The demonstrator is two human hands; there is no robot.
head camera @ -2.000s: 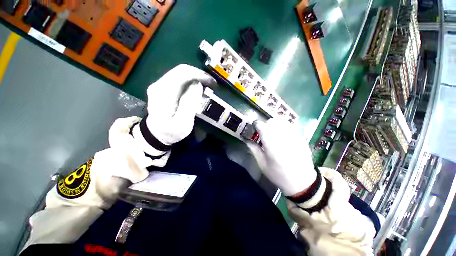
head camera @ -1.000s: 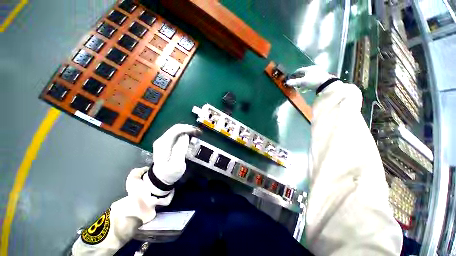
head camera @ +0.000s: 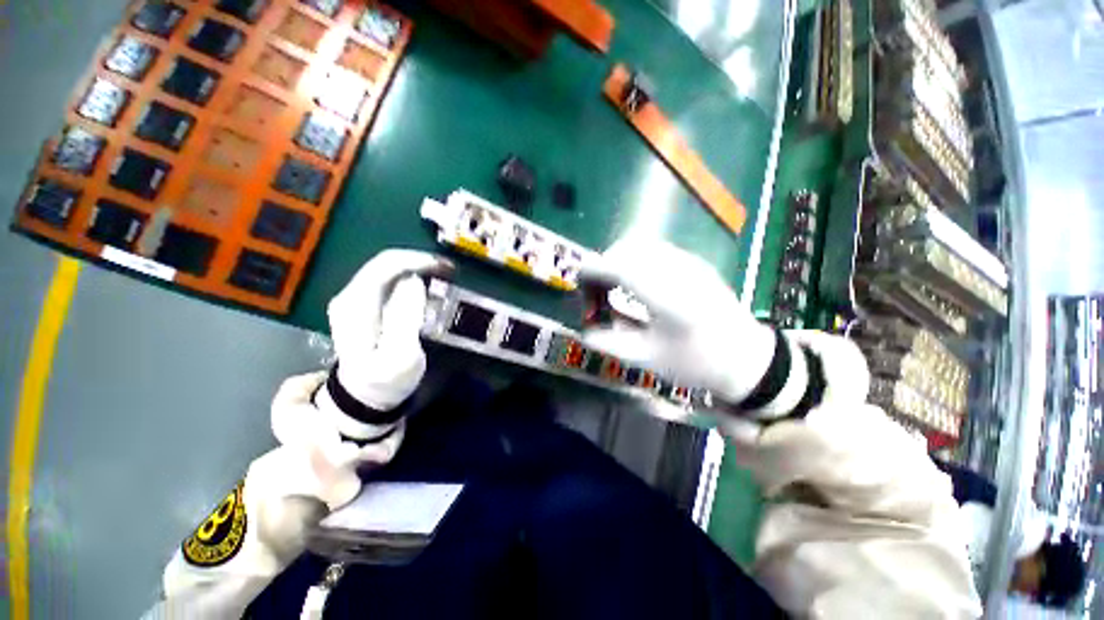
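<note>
The fixture base (head camera: pixel 541 342) lies at the bench's near edge: two left windows look black, those further right show red-orange. My gloved left hand (head camera: pixel 385 317) grips its left end. My gloved right hand (head camera: pixel 678 317) is above the right half and pinches a small dark block (head camera: pixel 596 303) between thumb and fingers; the hand is slightly blurred and hides part of the bar. The mating bar (head camera: pixel 509 245), with yellow marks, lies just beyond; my right hand covers its right end. The orange-brown strip holder (head camera: pixel 680 158) has one dark block near its far end.
The orange-brown grid tray (head camera: pixel 230 145) of black parts is at left. Thick orange-brown boards (head camera: pixel 563 18) are at the top. Loose black parts (head camera: pixel 517 179) lie beyond the mating bar. A black block row (head camera: pixel 795 254) and metal bins of bars (head camera: pixel 926 267) are at right. Part of a person (head camera: pixel 1051 569) shows lower right.
My right hand has come back from the strip holder to the fixture with a small block; the holder shows one block instead of two. My left hand stays at the fixture's left end.
</note>
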